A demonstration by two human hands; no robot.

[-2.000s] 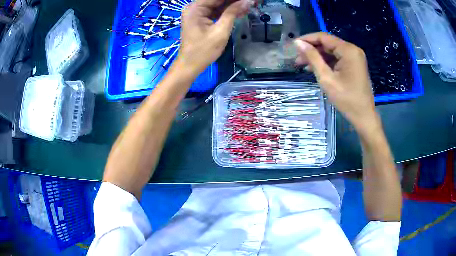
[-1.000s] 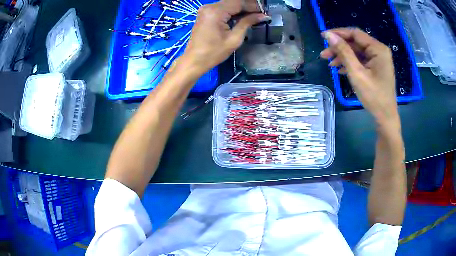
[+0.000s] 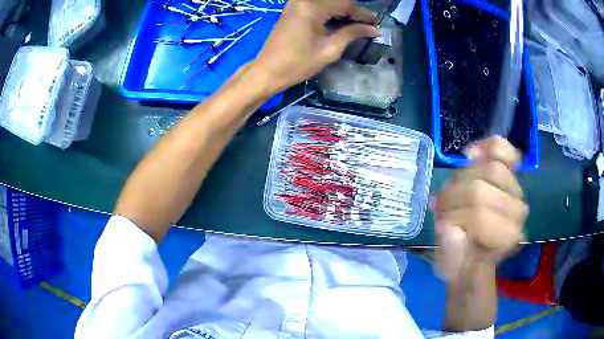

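Observation:
My left hand (image 3: 318, 36) is at the top centre, fingertips pinched at the small metal fixture (image 3: 372, 51) on the grey press base (image 3: 361, 83). Any piece between its fingers is too small to make out. My right hand (image 3: 480, 202), blurred, is closed around the lower end of a long grey press lever (image 3: 510, 79). A clear plastic box (image 3: 429, 155) of red-and-white leads sits below the press. The left blue tray (image 3: 149, 63) holds fanned-out leads with dark collars. The right blue tray (image 3: 435, 106) holds small dark rings.
A loose thin rod (image 3: 286, 109) lies between the left tray and the box. Frosted clear boxes (image 3: 33, 93) stand at far left. Clear plastic containers (image 3: 573, 106) lie at far right. A blue crate (image 3: 40, 232) and a red stool-like object (image 3: 536, 281) are below the bench edge.
My right hand has moved down from beside the right tray and closed on the lever, which has come into view. My left hand stays at the fixture. The whole view has tilted.

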